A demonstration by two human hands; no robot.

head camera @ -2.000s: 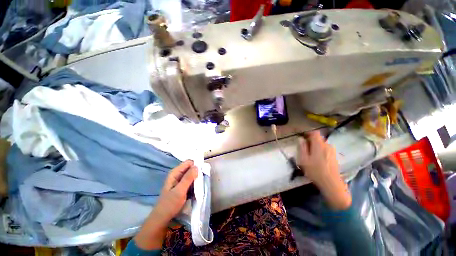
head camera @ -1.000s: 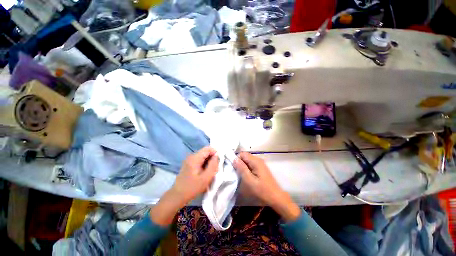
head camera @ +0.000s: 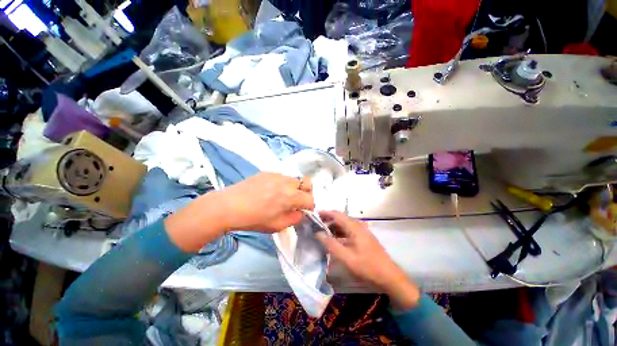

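My left hand [head camera: 274,201] is closed on the white and pale blue strip [head camera: 308,267], just left of and in front of the needle area. My right hand [head camera: 352,243] holds the same strip from the right, close to my left hand. The strip hangs over the table's front edge. It joins the heaped light blue and white garment [head camera: 237,159] on the table. The presser foot and needle [head camera: 384,177] are in bright glare at the left end of the sewing machine head [head camera: 446,115]. My left fingertips are partly hidden by the hand and cloth.
A smartphone [head camera: 453,172] with a white cable lies under the machine arm. Black scissors [head camera: 517,230] and a yellow-handled tool [head camera: 531,198] lie right of it. A beige second machine [head camera: 84,172] stands far left. A yellow crate [head camera: 243,321] is below the table edge.
My right hand has come from the scissors area to the strip. My left hand and forearm have since swung up and across the heaped cloth. The view has shifted left.
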